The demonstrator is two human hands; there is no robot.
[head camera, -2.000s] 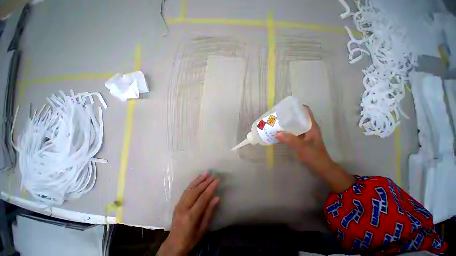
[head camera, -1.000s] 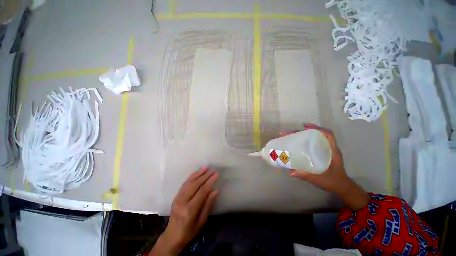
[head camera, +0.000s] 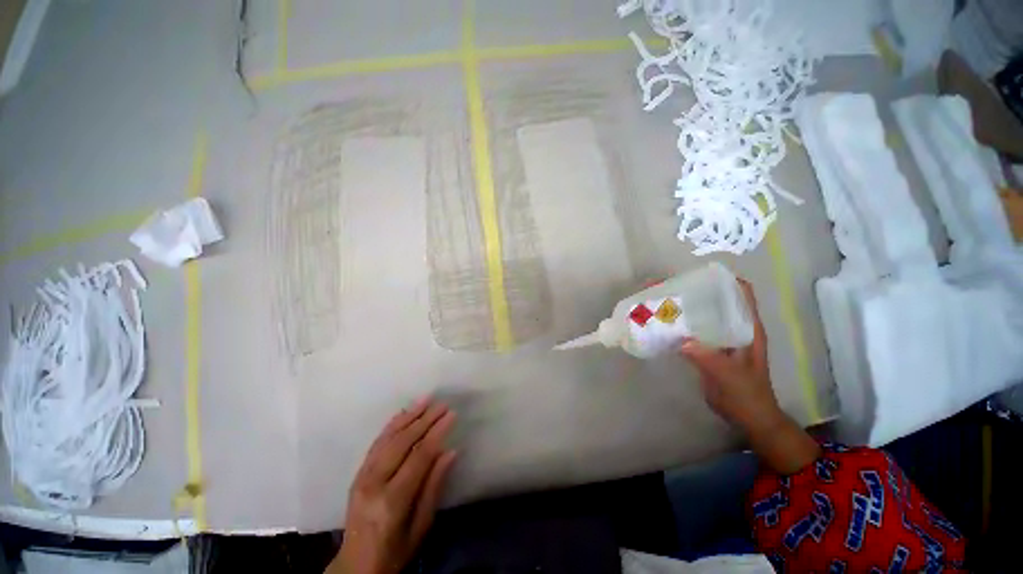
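My right hand (head camera: 735, 376) grips a translucent squeeze glue bottle (head camera: 704, 312) with red and yellow hazard marks. The bottle is tilted on its side, its long thin nozzle pointing left over the table covering. My left hand (head camera: 398, 477) rests flat near the table's front edge, fingers together, with nothing seen in it; whatever is under the palm is hidden. Beyond both hands, the grey-beige table covering (head camera: 381, 247) shows dark dried marks around two plain strap-shaped areas. I cannot tell whether a panel lies under the left hand.
Long white cords (head camera: 79, 387) lie at left, with a crumpled white scrap (head camera: 177, 231) behind them. A curly white strip heap (head camera: 729, 146) is at back right. A pile of white two-armed panels (head camera: 942, 336) lies at far right. Yellow tape lines (head camera: 482, 179) cross the table.
The camera view has turned to the right, so the table's things sit further left. The bottle is still in my right hand, its angle changed. My left hand stays down on the table.
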